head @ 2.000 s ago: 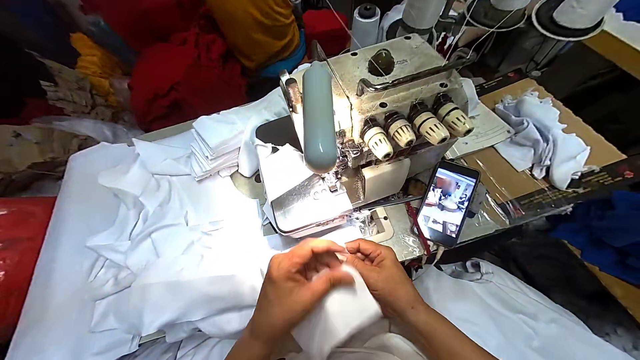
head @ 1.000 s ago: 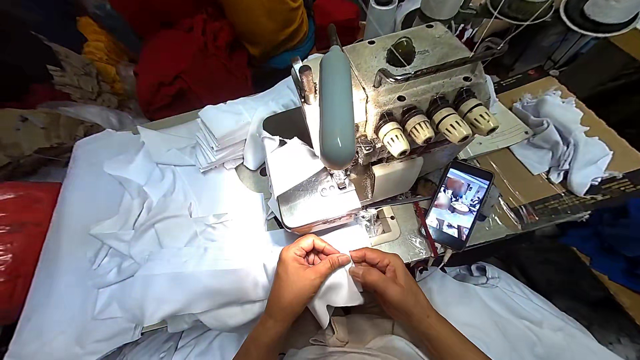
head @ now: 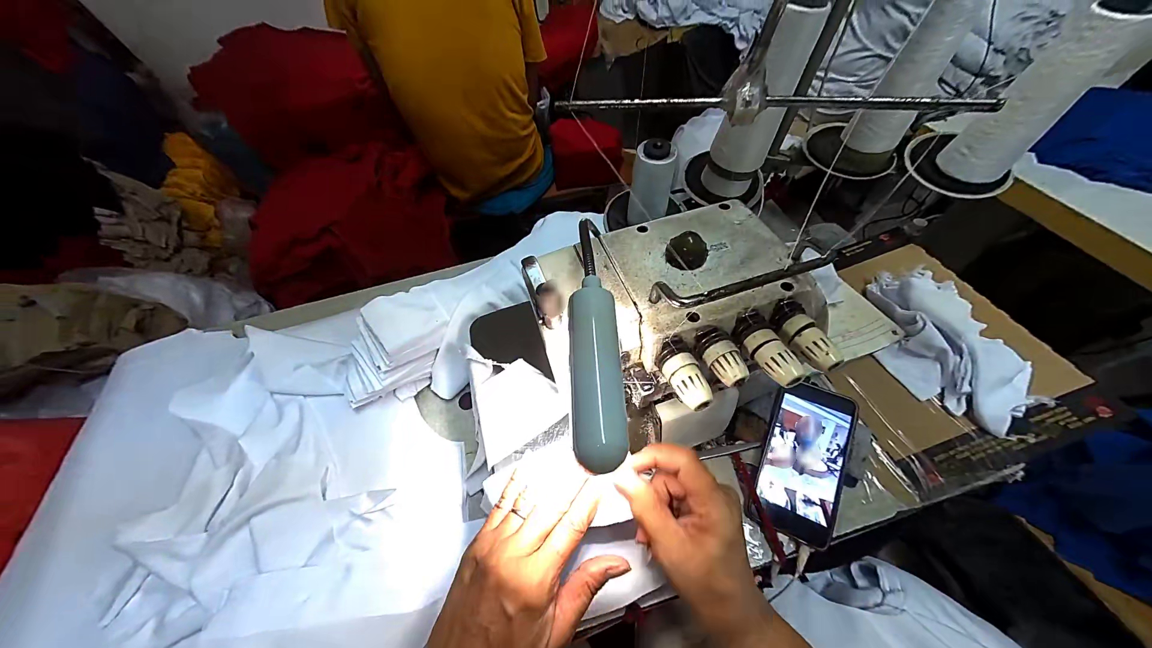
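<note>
My left hand (head: pixel 531 558) lies flat with spread fingers on a piece of white fabric (head: pixel 549 490) at the bed of an overlock sewing machine (head: pixel 720 261). The fabric's right edge is pinched between the thumb and fingers of my right hand (head: pixel 688 517), just below the presser foot area. A grey-green lamp (head: pixel 598 378) hangs over that spot and hides the needle. Four cream tension dials (head: pixel 687 373) line the machine's front, right of the lamp.
Folded white pieces (head: pixel 396 346) and loose white cloth (head: pixel 261 504) cover the left side. A lit phone (head: pixel 805 463) leans right of the machine, near crumpled grey cloth (head: pixel 954 346) on cardboard. Thread cones (head: pixel 742 135) stand behind. A person in a yellow shirt (head: pixel 450 90) is beyond the table.
Both hands have moved from in front of the machine up to its bed with the white fabric. My left hand has gone from pinching to lying flat. The view has tilted up.
</note>
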